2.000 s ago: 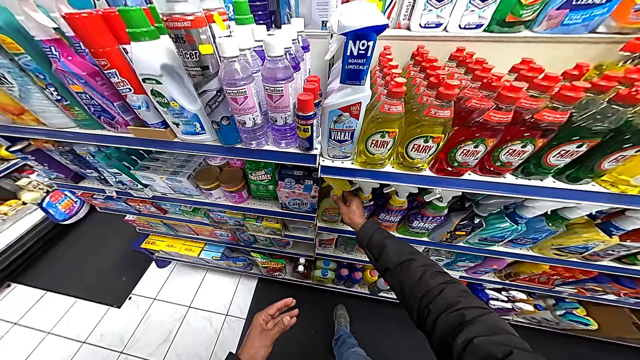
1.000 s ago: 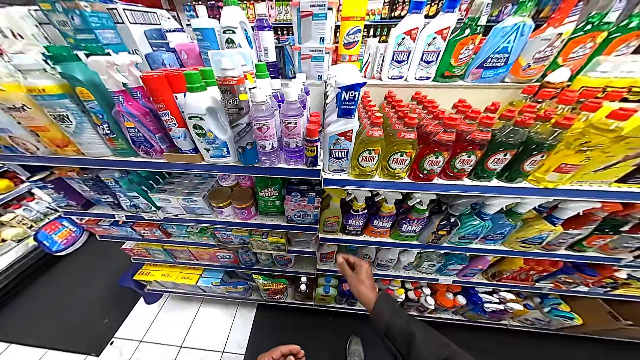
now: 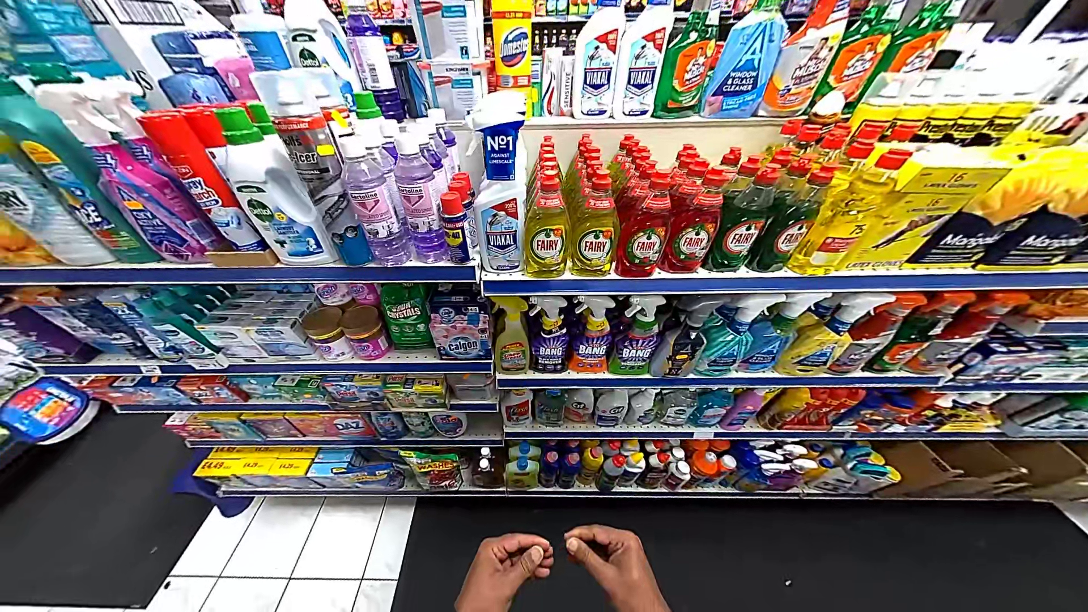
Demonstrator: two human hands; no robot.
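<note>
Both of my hands hang low in front of me, above the black floor mat (image 3: 731, 552), fingertips facing each other with a small gap. My left hand (image 3: 508, 568) has curled fingers and thumb and holds nothing visible. My right hand (image 3: 614, 565) is likewise curled, with nothing visible in it. Beyond them stand shop shelves: a yellow trigger spray bottle (image 3: 512, 340) at the left end of the second right-hand shelf, Cillit Bang spray bottles (image 3: 592, 340) beside it, and a Viakal bottle (image 3: 500, 208) and Fairy washing-up liquid bottles (image 3: 546, 234) on the shelf above.
Left of the shelf joint are purple bottles (image 3: 416, 204), a Calgon box (image 3: 460, 327) and yellow boxes (image 3: 255, 466) low down. Cardboard boxes (image 3: 918, 467) fill the bottom right shelf. A blue-edged shelf (image 3: 722, 282) juts out at the front. White floor tiles (image 3: 314, 540) lie below left.
My right hand has come away from the yellow spray bottle it was at two seconds ago and moved down beside my left hand. The view has tilted and drawn back.
</note>
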